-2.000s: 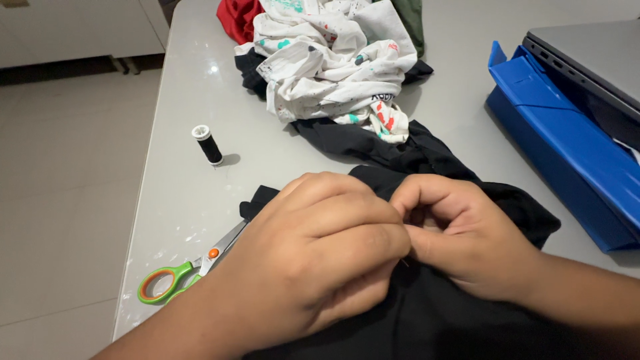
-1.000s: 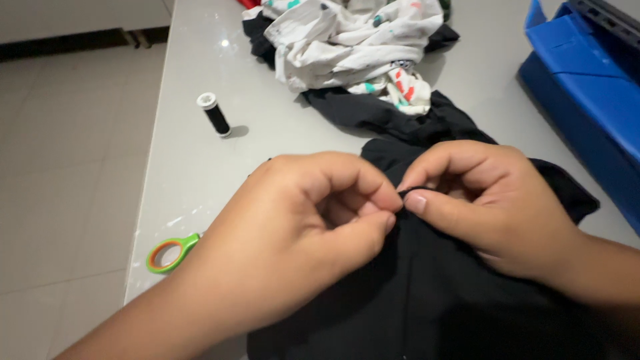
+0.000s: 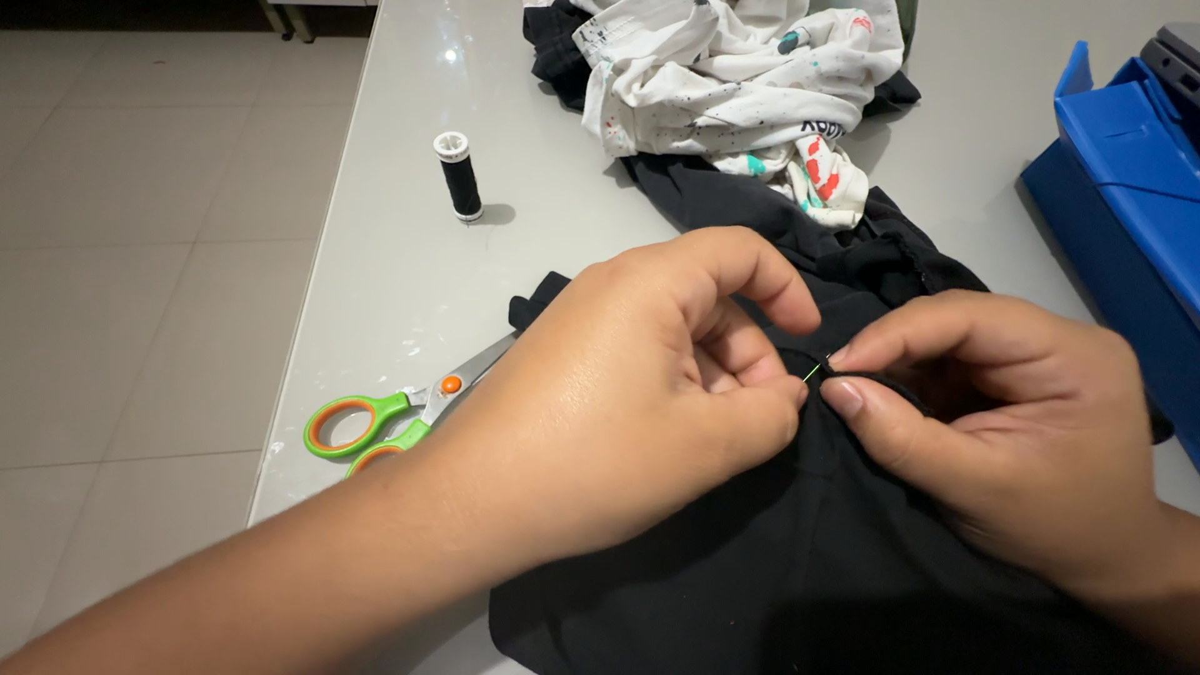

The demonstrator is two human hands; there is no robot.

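Black fabric (image 3: pixel 694 600) lies under both my hands. My right hand (image 3: pixel 1012 422) pinches a fold of it between thumb and forefinger. A thin sewing needle (image 3: pixel 813 372) shows at that fold, and my left hand (image 3: pixel 647 394) has its thumb at the needle's near end, with the forefinger raised off it. Left of my left hand lie scissors (image 3: pixel 450 384) with green and orange handles, their blades partly hidden by the hand and a bit of black cloth. A spool of black thread (image 3: pixel 459 178) stands upright farther back on the table.
Crumpled white printed cloth (image 3: pixel 722 84) lies on dark garments at the back of the pale table (image 3: pixel 375 272). A blue box or folder (image 3: pixel 1125 187) stands at the right, with a dark grey device (image 3: pixel 1177 56) on it. The table's left edge drops to a tiled floor.
My left forefinger has lifted away from the thumb, and the needle now shows between the hands. My right hand keeps its pinch on the black fabric.
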